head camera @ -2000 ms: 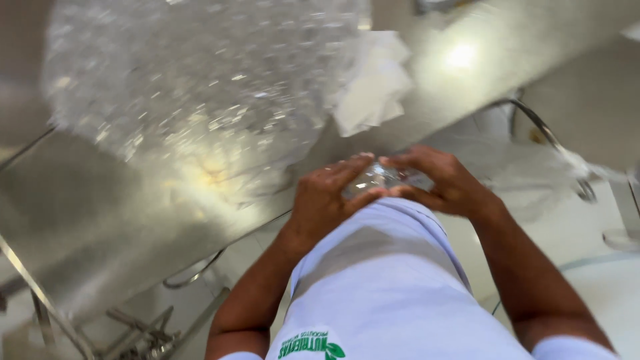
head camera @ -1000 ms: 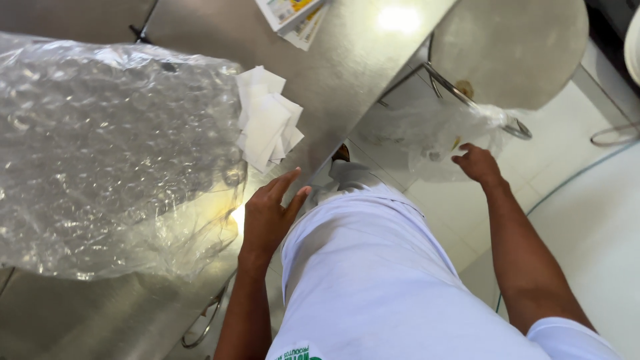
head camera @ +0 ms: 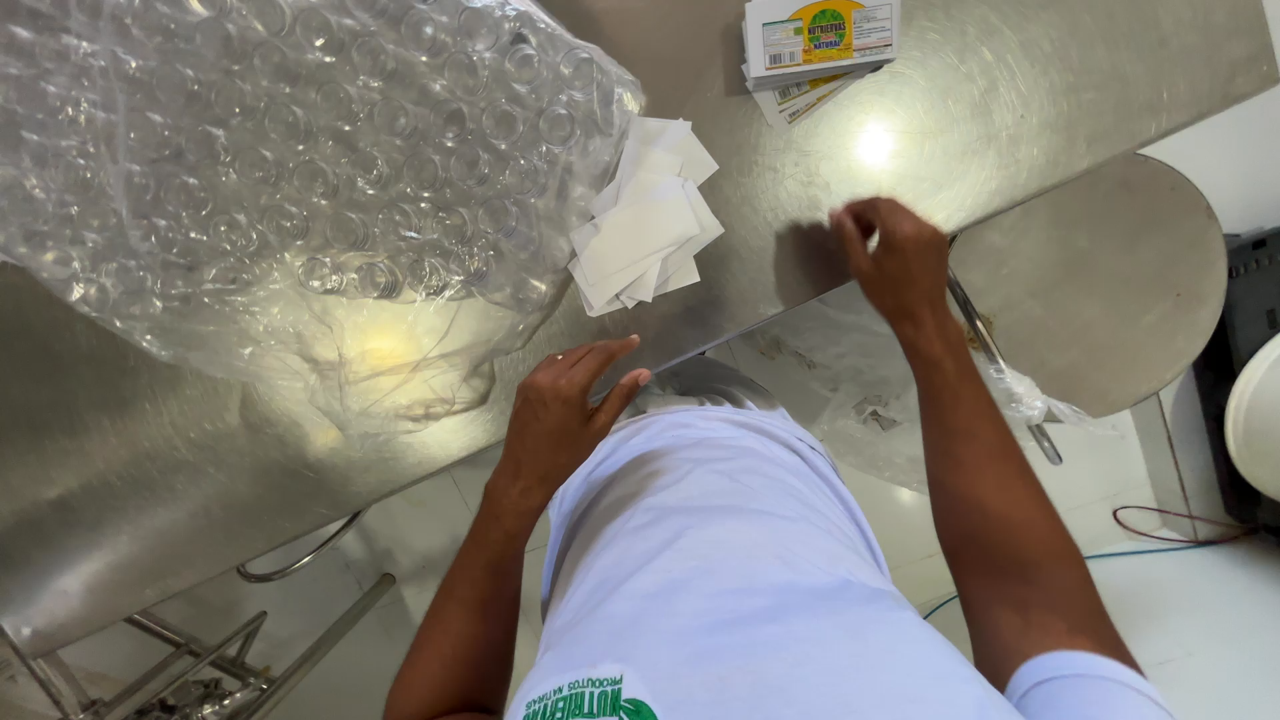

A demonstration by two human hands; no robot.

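My left hand (head camera: pixel 572 408) is at the near edge of the steel table (head camera: pixel 740 270), its fingers apart and nothing in it. Just beyond its fingertips lies a loose pile of white paper slips (head camera: pixel 645 235). My right hand (head camera: pixel 885 250) is over the table edge with its fingers curled; whether something small is between thumb and fingertips cannot be seen. A large clear plastic bag (head camera: pixel 390 130) packed with clear round containers covers the left part of the table. Beyond my right hand, a stack of printed labels (head camera: pixel 822 38) lies at the far side.
A round steel stool or table top (head camera: pixel 1100 290) stands to the right, below the table. Between it and me hangs a clear plastic bag (head camera: pixel 870 410) with scraps in it. A white bucket (head camera: pixel 1260 415) is at the far right. Metal tubing (head camera: pixel 240 650) shows at the lower left.
Two seconds ago both hands were together at the shirt front around something clear and shiny. One second ago my right hand was over the hanging bag; now it is over the table edge.
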